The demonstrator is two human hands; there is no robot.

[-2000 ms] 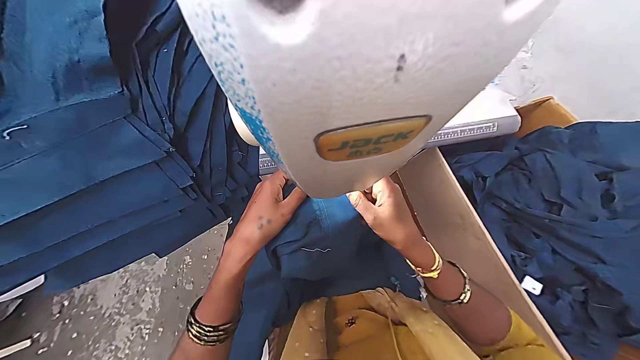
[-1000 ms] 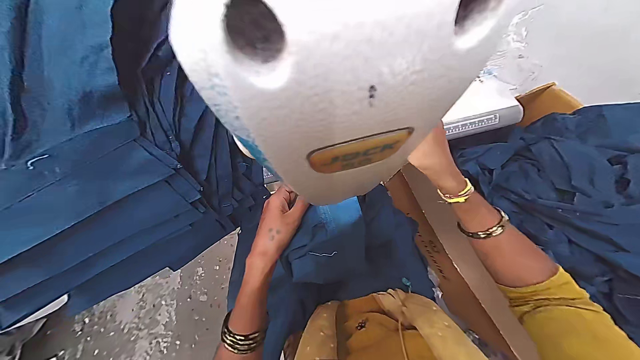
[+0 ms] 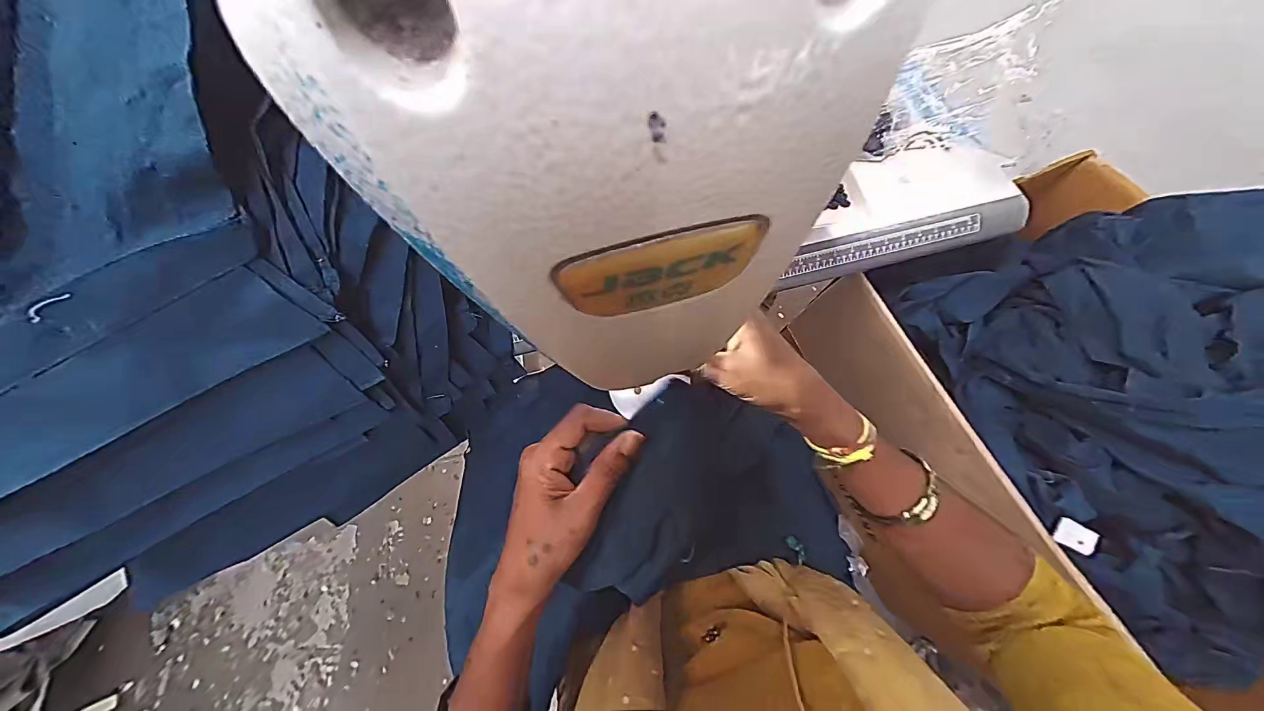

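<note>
A Jack sewing machine head (image 3: 612,168) fills the upper middle and hides its needle area. Below it, a dark blue fabric piece (image 3: 681,484) hangs down over my lap. My left hand (image 3: 563,484) pinches the fabric's edge between thumb and fingers, just in front of the machine. A small white piece (image 3: 637,397) shows at that edge, beside my left fingertips. At the right side of the machine head, my right hand (image 3: 755,370) is on the fabric's upper edge, its fingers blurred and partly hidden.
Stacked blue cut fabric pieces (image 3: 168,365) lie at the left. Right of me, a cardboard box (image 3: 948,415) stands beside a heap of blue fabric (image 3: 1116,375). The white machine bed with a printed ruler (image 3: 889,247) extends behind my right hand. Speckled floor (image 3: 286,612) shows lower left.
The fabric between my hands has been turned or shifted, and its edge now stands up near the machine. My right hand, farther right one second ago, is back by the fabric.
</note>
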